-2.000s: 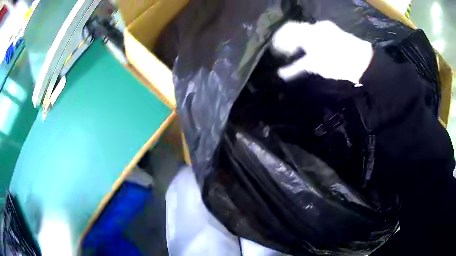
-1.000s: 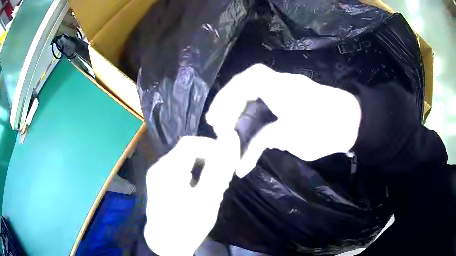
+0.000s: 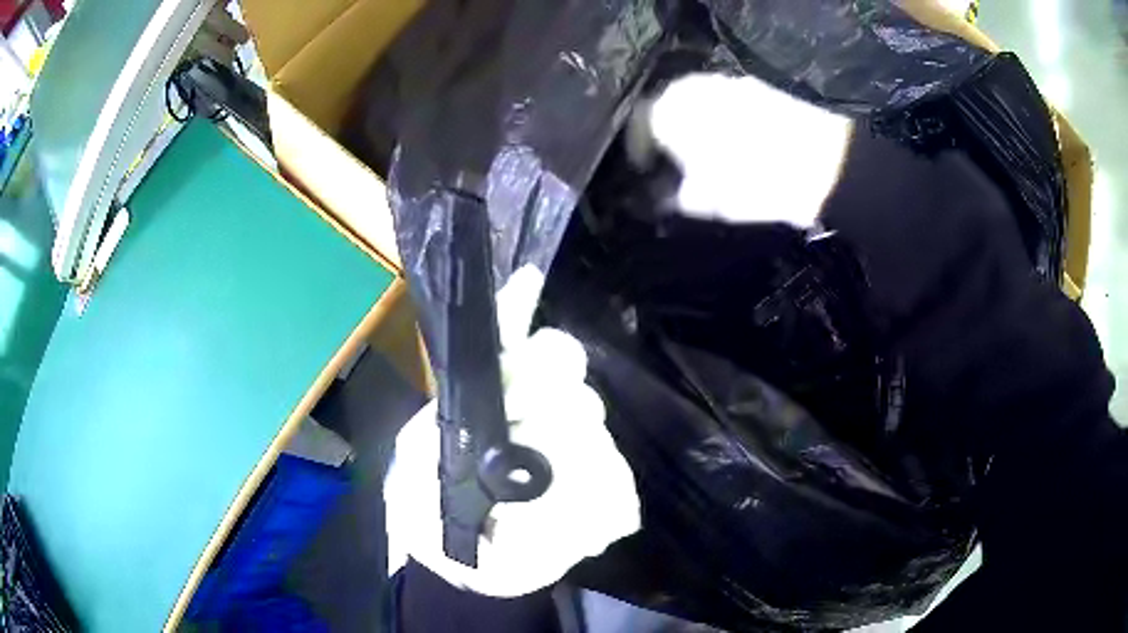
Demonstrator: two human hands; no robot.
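Observation:
My left hand (image 3: 575, 470), in an overexposed white glove, holds a long black moulded plastic part (image 3: 468, 322) at lower centre. The part points up and away, with a round ring (image 3: 515, 472) projecting from its right side near the lower end. My right hand (image 3: 755, 148), in a white glove, reaches into the glossy black bin liner (image 3: 742, 433). Its fingertips are blurred against a dark thing, and I cannot tell whether it holds anything. More black shapes show faintly inside the liner.
The tan carton (image 3: 328, 155) surrounds the liner. A green-topped workbench (image 3: 186, 371) with a wood-coloured edge stands at left, bearing a pale bar-shaped fixture (image 3: 118, 136) and black cable. A blue bin (image 3: 278, 532) is below it. A black bag lies at the bench's near end.
My hands were together over the liner and are now apart. My right hand has moved up and away into the liner. The black part now shows clearly in my left hand.

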